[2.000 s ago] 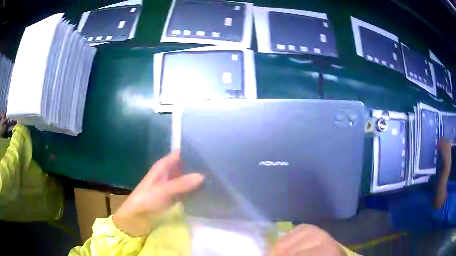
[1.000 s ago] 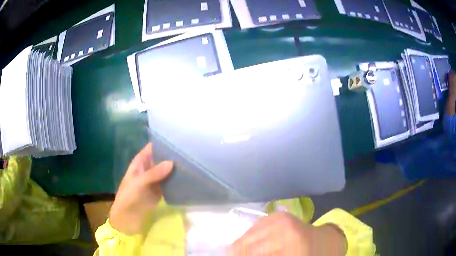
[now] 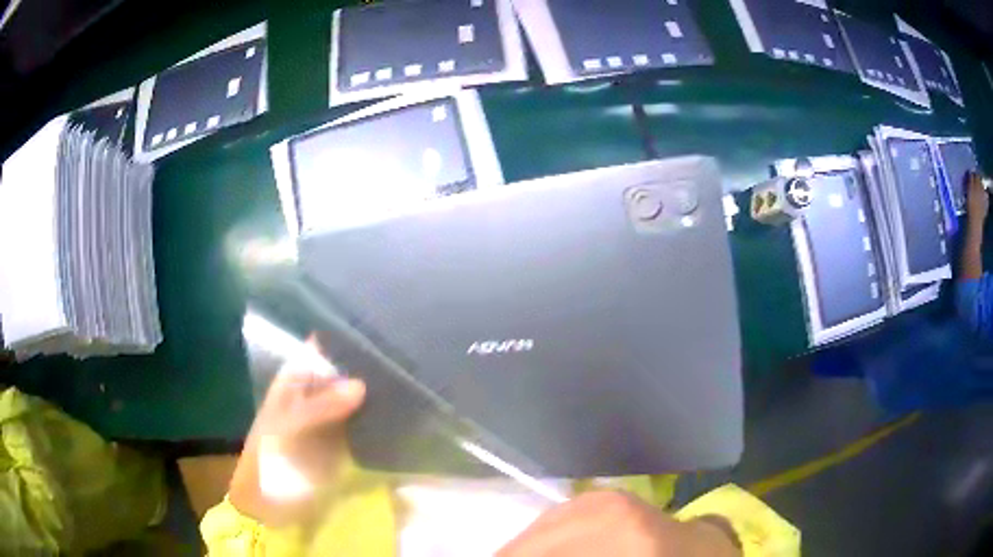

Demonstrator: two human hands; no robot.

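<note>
A grey tablet [image 3: 577,294] is held back side up in front of me, with the ADVAN logo mid-face and the camera block at its upper right corner. My left hand [image 3: 299,424] grips its lower left side, thumb on top. A clear protective film [image 3: 403,375] crosses the tablet's left part diagonally, its shiny edge running from the upper left down to my right hand. My right hand [image 3: 610,528] is at the bottom edge, cut off and blurred; its fingers are hidden, so its hold is unclear. A white sheet [image 3: 457,517] shows below the tablet.
A screen-up tablet on a white sheet [image 3: 479,136] lies just beyond. A tall white stack [image 3: 103,245] stands left. More tablets [image 3: 419,49] line the far side. A small metal fixture [image 3: 786,198] and overlapping tablets [image 3: 844,250] are right. Other people's sleeves show at both sides.
The tablet has shifted left since the first frame and its glare has faded since the second. The film's diagonal edge now stands out farther from the tablet's left side.
</note>
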